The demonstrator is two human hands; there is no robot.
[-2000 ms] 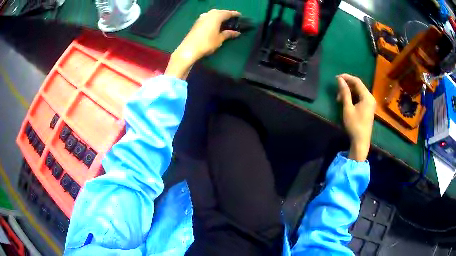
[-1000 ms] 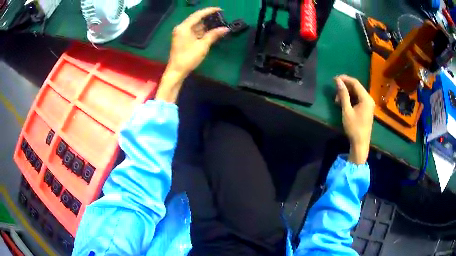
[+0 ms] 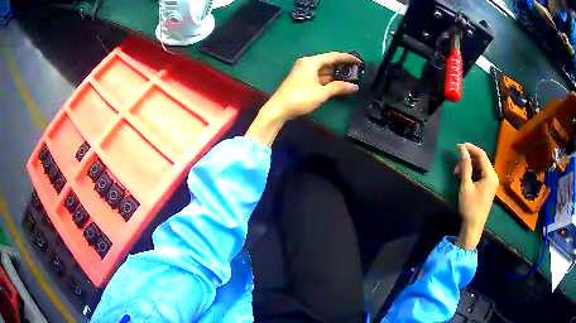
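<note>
My left hand (image 3: pixel 305 87) holds a small black module (image 3: pixel 347 72) with a round lens face between thumb and fingers, over the mat just left of the black press fixture. The black toggle press fixture (image 3: pixel 393 140) stands on the green mat with its red handle (image 3: pixel 453 76) pointing down on its right side. The nest (image 3: pixel 402 120) low in the fixture is dark, and I cannot tell if a part sits in it. My right hand (image 3: pixel 478 184) holds nothing, fingers curled and apart, at the bench edge right of the fixture.
A salmon-red tray (image 3: pixel 172 85) at left holds several black modules. A white fan (image 3: pixel 183 24), a flat black rectangle (image 3: pixel 241 31) and loose black pieces (image 3: pixel 304 9) lie left on the mat (image 3: pixel 278 53). An orange fixture (image 3: pixel 513 183) and a blue-and-white box (image 3: pixel 563 211) stand at right.
The view has shifted, so the bench things sit further right or lower. My left hand has come nearer the fixture with the module, its lens face now showing. My right hand stays beside the fixture.
</note>
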